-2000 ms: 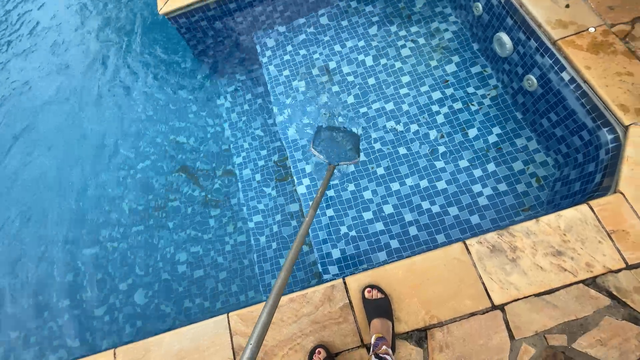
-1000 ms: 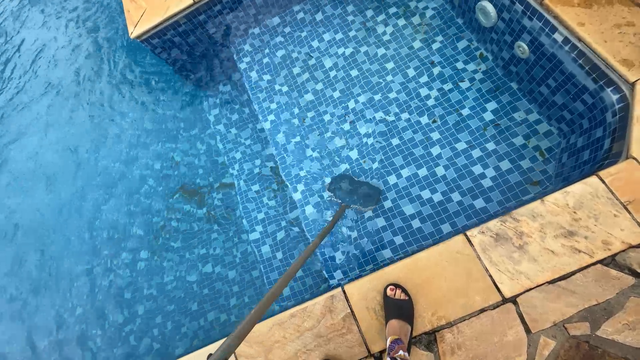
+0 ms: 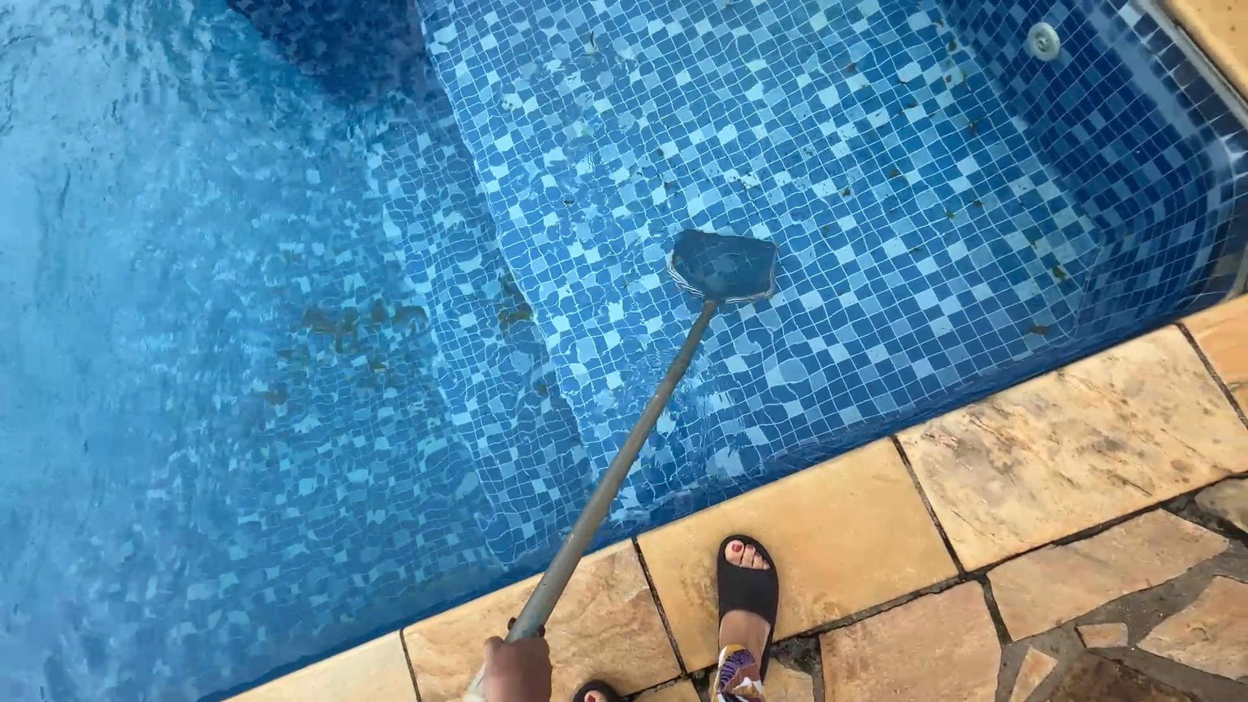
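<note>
My right hand point(image 3: 518, 669) is closed around a long grey pole point(image 3: 618, 472) at the bottom edge, left of the feet. The pole slants up and right over the stone edge into the water. At its far end a dark blue mesh net head point(image 3: 725, 265) with a pale rim lies in the water above the tiled shelf point(image 3: 809, 322). My left hand is not in view. Dark debris, perhaps leaves, shows in the deeper water point(image 3: 361, 327) at left, and small dark bits dot the shelf at right.
Pale stone coping point(image 3: 790, 546) borders the pool, with irregular paving point(image 3: 1092, 575) behind it. A foot in a black sandal point(image 3: 748, 585) stands on the coping; another sandal point(image 3: 595, 691) shows at the bottom edge. A round white fitting point(image 3: 1043, 41) sits in the tiled wall.
The net head has moved right along the shelf relative to two seconds ago. My right hand has come into view on the pole. The view has shifted somewhat.
</note>
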